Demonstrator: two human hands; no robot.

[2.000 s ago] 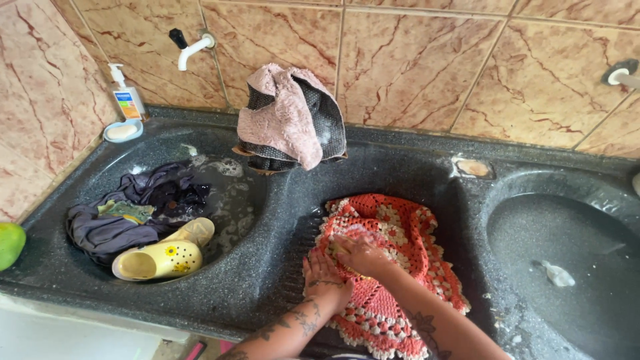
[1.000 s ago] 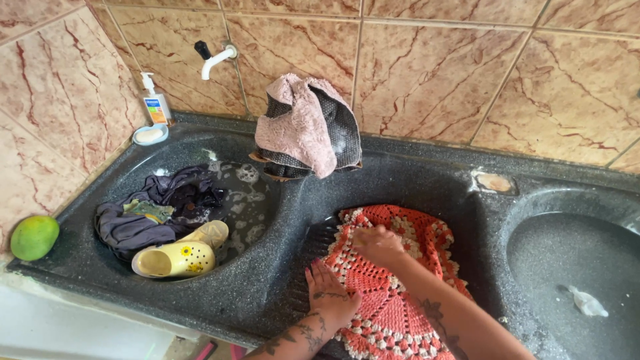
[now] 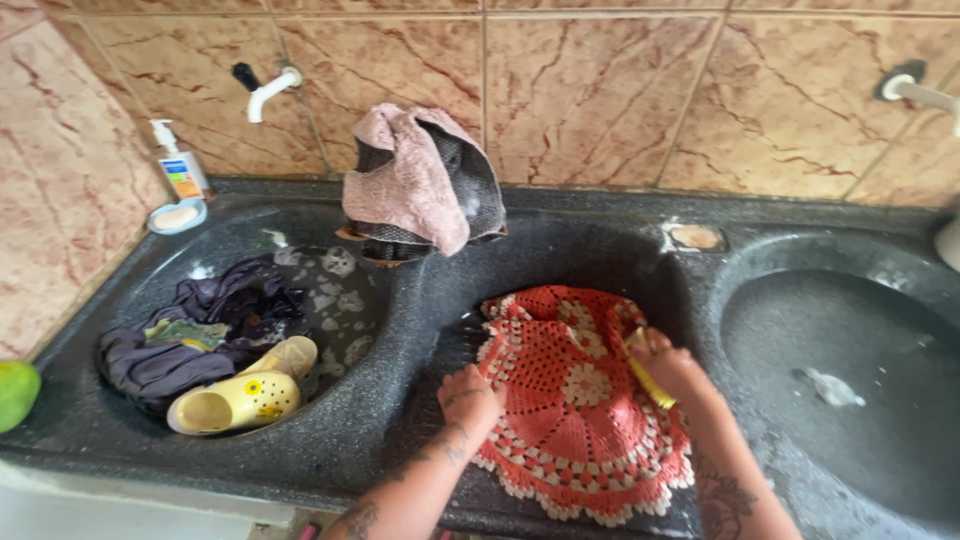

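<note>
A coral-red and cream crocheted doily (image 3: pixel 559 397) lies spread over the ridged washboard in the middle of the dark stone sink. My left hand (image 3: pixel 471 399) grips its left edge. In my right hand (image 3: pixel 664 364) is a yellow scrubbing brush (image 3: pixel 646 375), its bristles showing, held at the doily's right side. Part of the brush is hidden under my fingers.
Dark wet clothes (image 3: pixel 180 352) and yellow clogs (image 3: pixel 236 401) lie in the left basin (image 3: pixel 352 300). A pink cloth (image 3: pixel 412 172) hangs at the back. The right basin (image 3: pixel 817 315) holds cloudy water. A pump bottle (image 3: pixel 182 171), soap dish (image 3: pixel 178 217) and green fruit (image 3: pixel 16 394) stand left.
My right hand has moved to the doily's right side, where the yellow brush now shows. The doily lies more spread out than before.
</note>
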